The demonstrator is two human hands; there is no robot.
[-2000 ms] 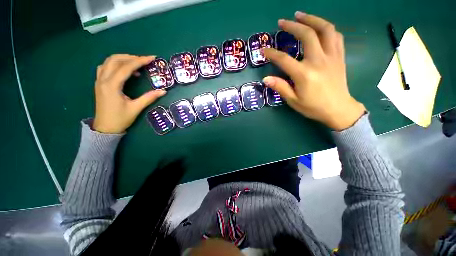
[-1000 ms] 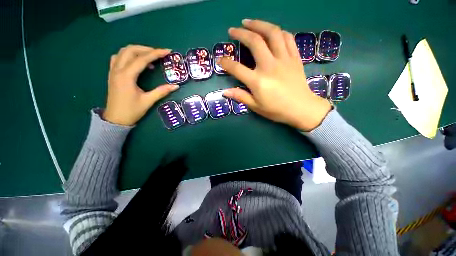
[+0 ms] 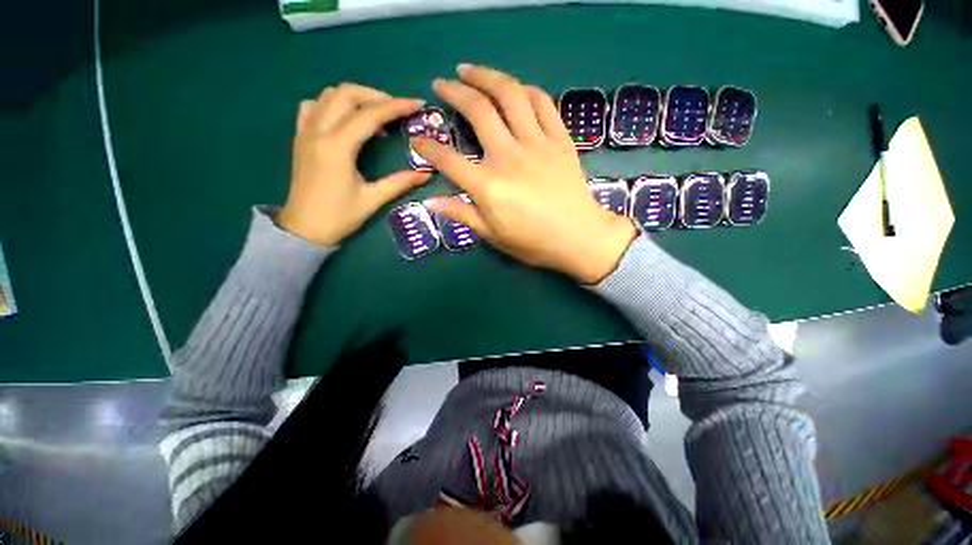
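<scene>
Strapless smartwatches lie in two rows on the green mat. The leftmost watch of the far row [image 3: 427, 125] shows a colourful face. My left hand [image 3: 343, 165] has thumb and forefinger against its left side. My right hand [image 3: 522, 170] is above the row, a fingertip touching that watch's screen; it hides several watches in both rows. Watches to the right in the far row [image 3: 635, 115] show dark screens with small icons. Near-row watches [image 3: 414, 230] show lines of purple-white text.
A white tray [image 3: 576, 11] lies at the far edge. A phone [image 3: 901, 15] is at the far right corner. A black pen [image 3: 883, 170] lies on pale yellow paper [image 3: 911, 218] at the right. The bench edge crosses in front of my body.
My right hand has moved left along the far row to its leftmost watch. The watches it passed now show small icons instead of colourful faces. My left hand stays at the row's left end.
</scene>
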